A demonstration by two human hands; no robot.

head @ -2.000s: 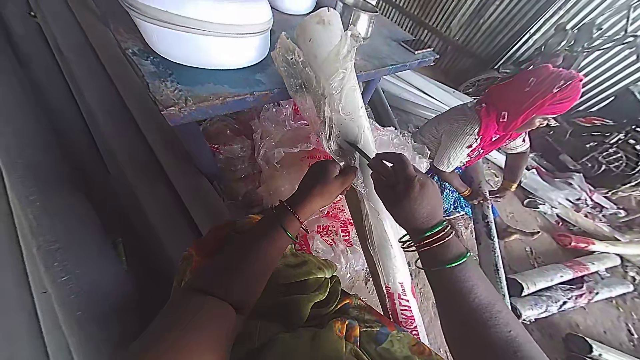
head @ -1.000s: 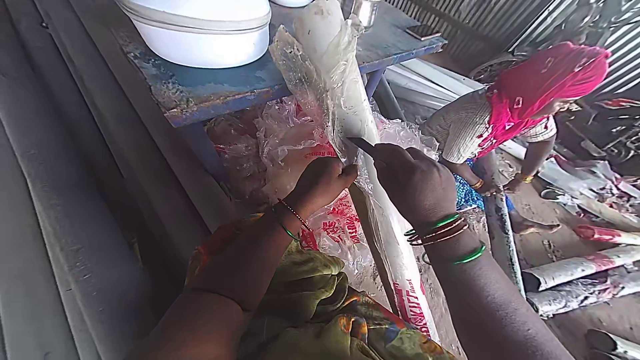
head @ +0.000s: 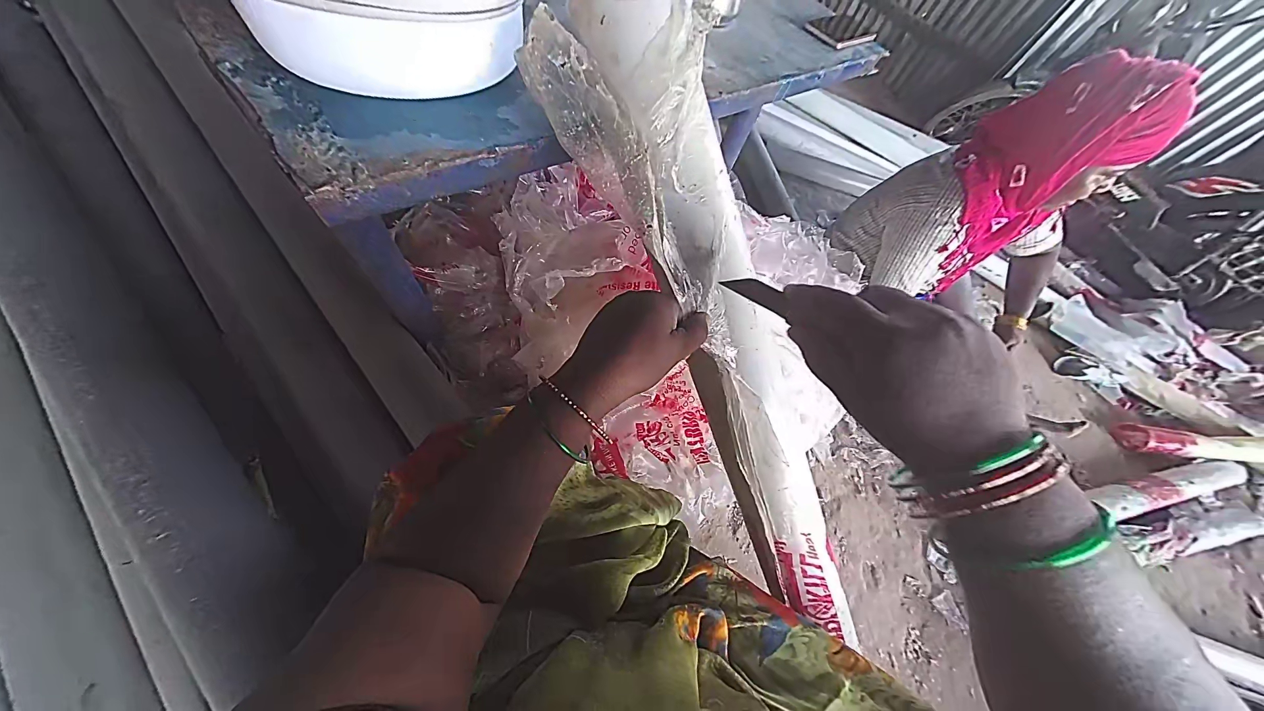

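A long white roll or tube (head: 765, 395) in clear plastic film leans against the blue table, its upper part over the tabletop. Loosened film (head: 632, 128) hangs from its upper part. My left hand (head: 647, 341) is closed on a bunch of this film at the tube's left side. My right hand (head: 889, 365) grips a knife, whose dark blade (head: 755, 294) points left, close to the tube and the film. The knife's handle is hidden in my fingers. Red print marks the wrapping near the tube's lower end.
The blue table (head: 434, 178) bears a white container (head: 385, 49). Crumpled plastic film (head: 563, 257) lies beneath it. Long grey profiles (head: 197, 247) run along the left. A person in a pink headscarf (head: 1076, 138) crouches at the right, near wrapped tubes (head: 1170, 489) on the ground.
My right hand and the knife have shifted a little away from my left hand. My left hand stays on the film. The crouching person has leaned and moved an arm.
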